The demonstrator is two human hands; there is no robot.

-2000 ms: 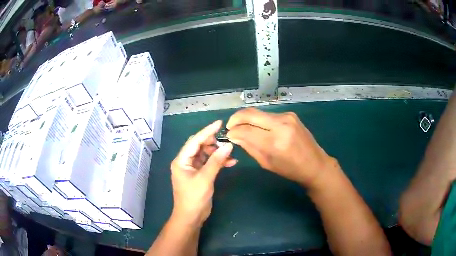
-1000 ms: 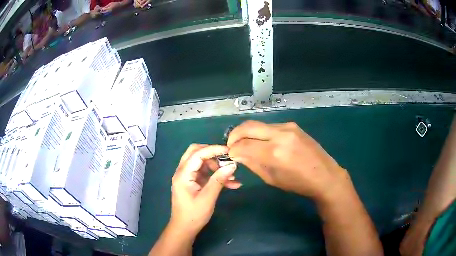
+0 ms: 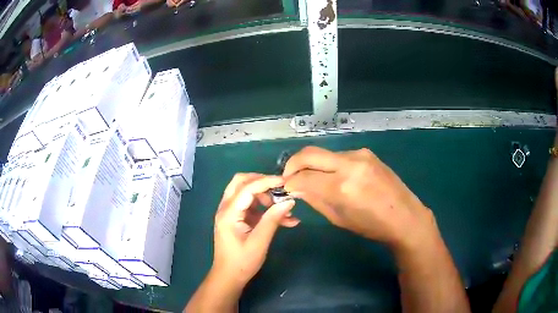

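A small unit (image 3: 279, 194), silvery and dark like a watch module, is held between both hands over the dark green bench (image 3: 342, 269). My left hand (image 3: 245, 220) pinches it between thumb and fingers from the left. My right hand (image 3: 352, 189) has its fingertips closed at the unit's right and upper side, which hides part of it. A small dark piece (image 3: 283, 159) shows just above my right fingertips; I cannot tell whether it is joined to the unit. Fine detail is blurred.
A big stack of white cartons (image 3: 101, 177) stands at left. A worn metal rail (image 3: 245, 132) and post (image 3: 323, 67) lie ahead. A loose rounded-square housing (image 3: 518, 158) lies at right. A neighbour's arm (image 3: 538, 226) is at the right edge. Other people's hands show at top left.
Over two seconds both hands and the unit appear lower in the view. The dark piece above my right fingertips has come into sight. The neighbour's arm at right has shifted.
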